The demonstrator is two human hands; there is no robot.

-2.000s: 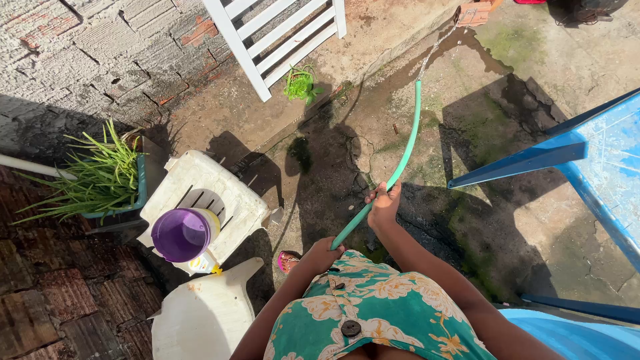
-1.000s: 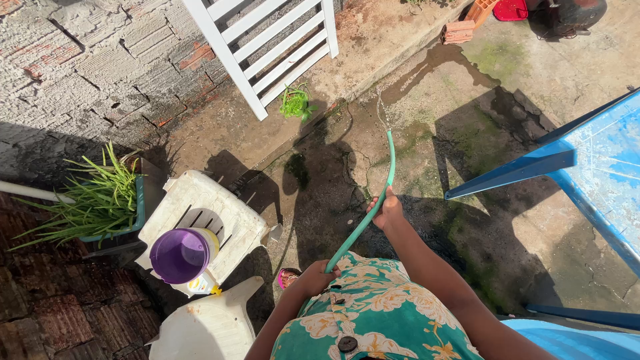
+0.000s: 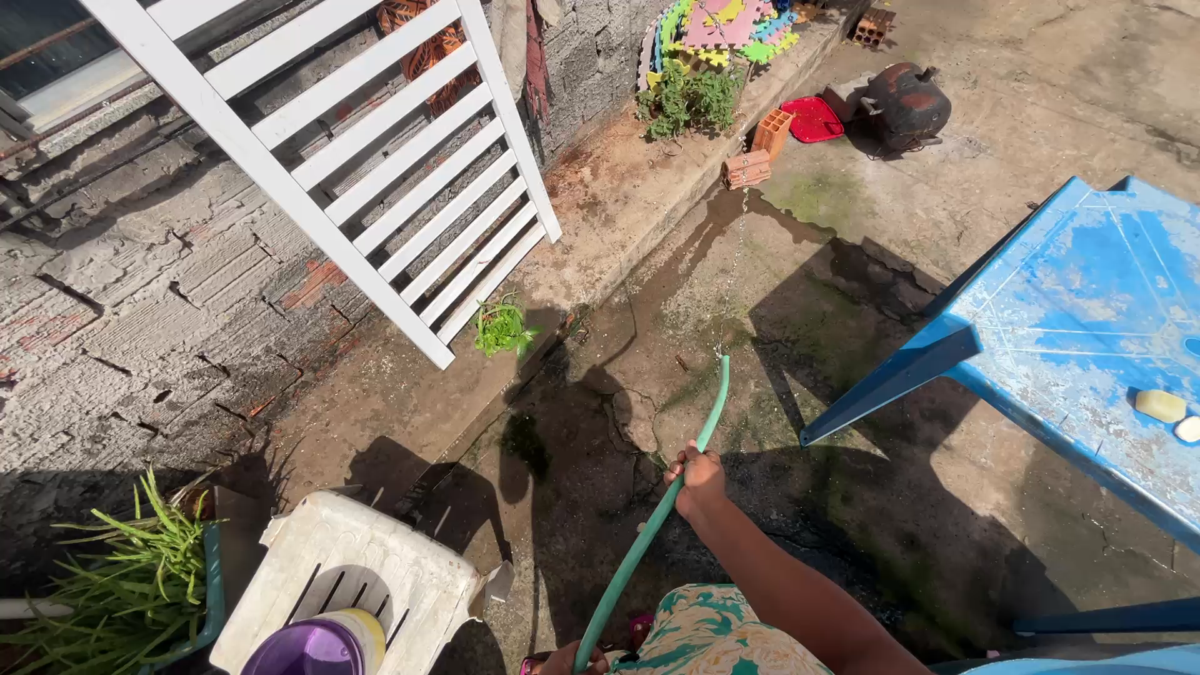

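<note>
A green garden hose [image 3: 626, 572] runs up from the bottom edge, its open end pointing away from me. My right hand [image 3: 699, 480] is closed around it a little below that end. Lower down, my left hand [image 3: 574, 660] grips the same hose, partly cut off by the bottom edge. A thin stream of water [image 3: 741, 244] leaves the hose end and reaches toward the hollow clay bricks [image 3: 747, 169] by the raised concrete ledge. Leafy green plants [image 3: 689, 101] grow on the ledge just beyond the bricks.
A white slatted panel [image 3: 337, 248] leans on the wall at the left. A blue plastic table [image 3: 1106, 309] stands at the right. A white plastic stool [image 3: 422, 562] bears a purple bucket [image 3: 305, 649], near a long-leaved potted plant [image 3: 150, 572]. A red tray [image 3: 812, 120] lies beyond the bricks.
The view has tilted up, bringing the ledge plants and foam mats into sight. The hose end, which curved up in the earlier frames, still lets water out, with both hands on the hose.
</note>
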